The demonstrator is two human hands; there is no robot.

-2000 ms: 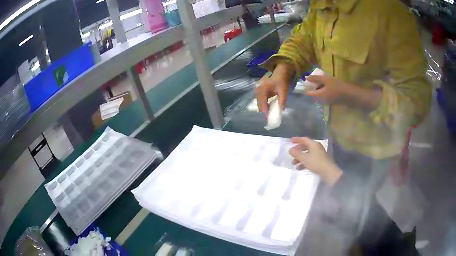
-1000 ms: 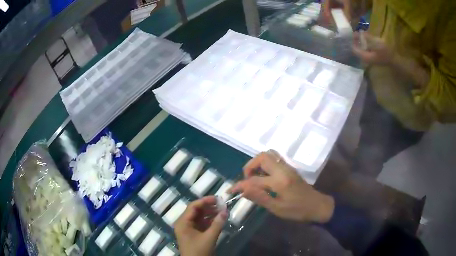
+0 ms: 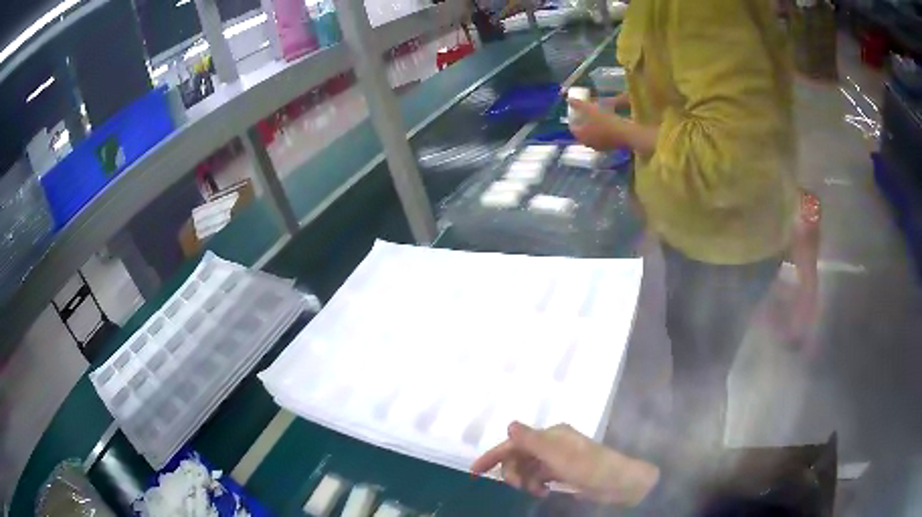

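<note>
My right hand (image 3: 566, 467) is low in the view, over the near edge of the large white blister tray stack (image 3: 455, 348). Its fingers are bent and close together; whether something small is between them cannot be told. My left hand is not in view. Below the stack, a few white housings (image 3: 324, 495) lie in the clear blister tray, cut off by the bottom edge. The stack's pockets are washed out by glare.
A second, greyer tray stack (image 3: 192, 348) lies at left. Loose white parts (image 3: 184, 490) fill a blue bin (image 3: 231, 497) beside a clear bag (image 3: 66, 492). A person in yellow (image 3: 708, 131) stands beyond, near white housings (image 3: 516, 172). A metal post (image 3: 389, 131) rises behind the stack.
The view has tilted up, so most of the housings tray has dropped out. My left hand has left the picture. My hands are no longer seen together at a small part.
</note>
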